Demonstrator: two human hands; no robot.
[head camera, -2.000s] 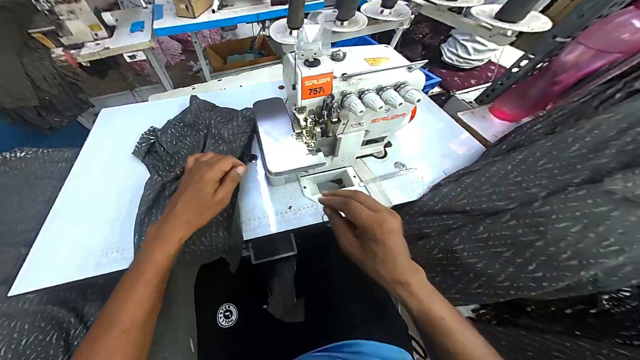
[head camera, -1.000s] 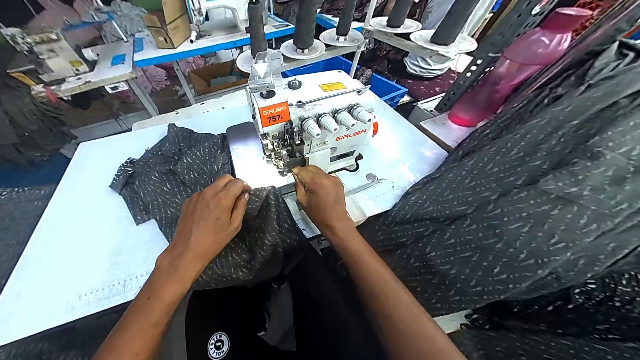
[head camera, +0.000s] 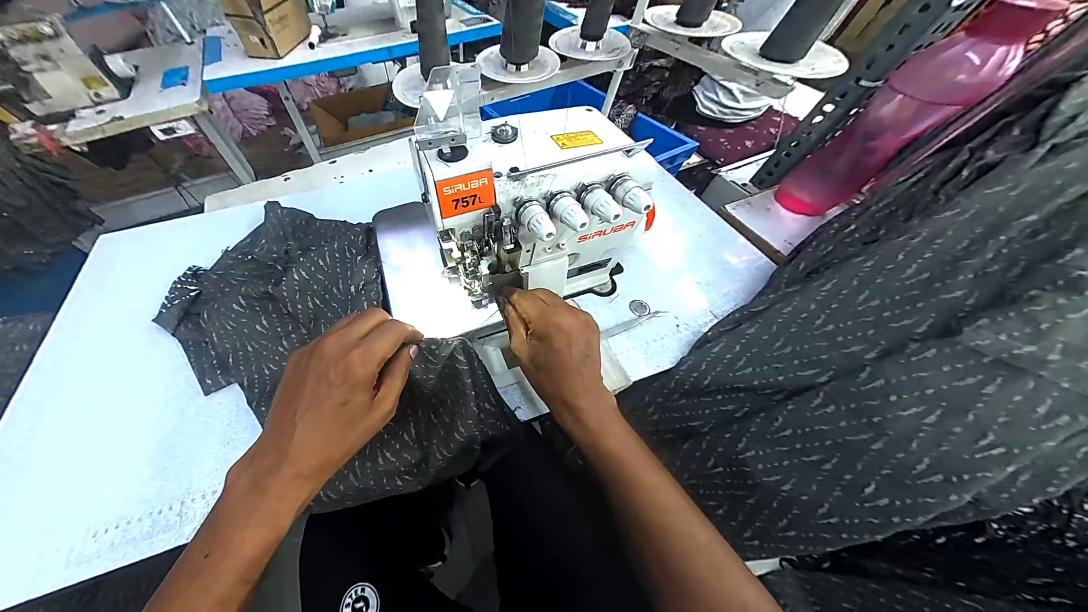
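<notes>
A white Siruba overlock sewing machine (head camera: 544, 187) stands on the white table. Dark grey patterned fabric (head camera: 289, 297) lies left of it and drapes over the table's front edge toward my lap. My left hand (head camera: 348, 382) pinches the fabric's edge between thumb and fingers, just in front of the machine's bed. Close to the presser foot (head camera: 480, 293), my right hand (head camera: 557, 348) has its fingertips together at the fabric's edge; the fingers hide most of what they pinch.
More patterned fabric (head camera: 850, 365) hangs in a large heap at the right. A pink bottle (head camera: 926, 102) stands behind it beside a perforated metal post (head camera: 858, 89). Thread cones (head camera: 520, 34) and a blue crate (head camera: 663, 140) are behind the machine.
Two seconds ago my hands were farther apart, the left on the fabric left of the machine. Both are now at the fabric's edge before the presser foot. Since one second ago they have barely moved.
</notes>
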